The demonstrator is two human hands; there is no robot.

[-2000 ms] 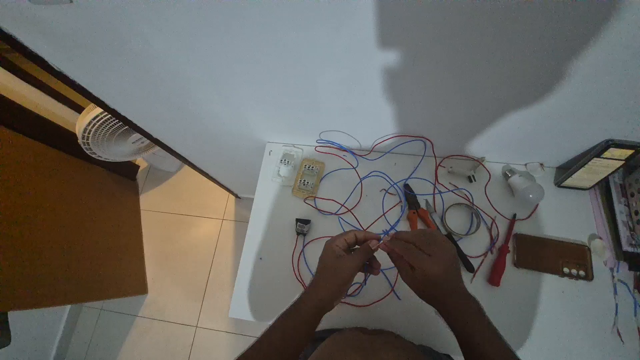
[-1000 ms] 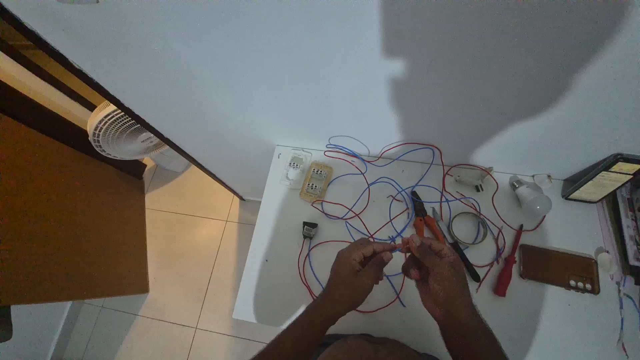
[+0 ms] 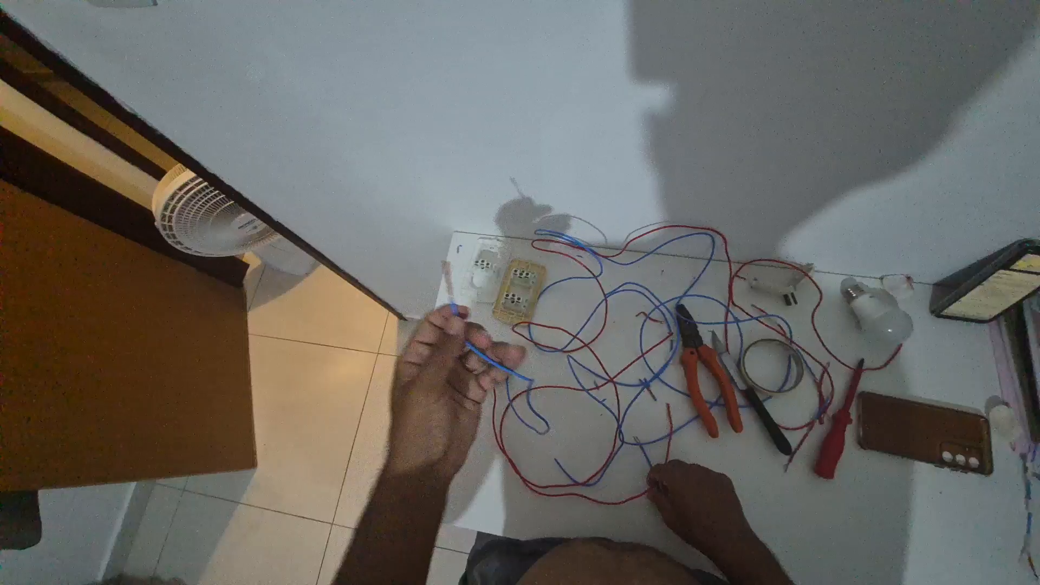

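Observation:
My left hand [image 3: 447, 374] is raised at the table's left side and pinches a blue electrical wire [image 3: 497, 363], whose bare copper end [image 3: 448, 284] points up. My right hand [image 3: 691, 496] rests low at the table's near edge, its fingers closed at the end of a short blue wire and near a red wire [image 3: 669, 431]; whether it grips either is hidden. Between and beyond the hands spread loose loops of red and blue wire [image 3: 605, 325]. Pliers with orange handles [image 3: 705, 370] lie right of the loops, beside a black-handled knife [image 3: 764, 414] and a roll of tape [image 3: 772, 366].
A yellowish socket plate [image 3: 519, 292] and a white socket [image 3: 486, 272] lie at the back left. On the right are a red screwdriver [image 3: 837, 439], a light bulb [image 3: 879, 313], a phone [image 3: 925, 432] and a lamp [image 3: 987, 280]. A white fan [image 3: 207, 215] stands beyond the wall's edge.
My hands were together over the wires and are now apart. The left has moved left and up with a blue wire; the right has moved down toward the near edge.

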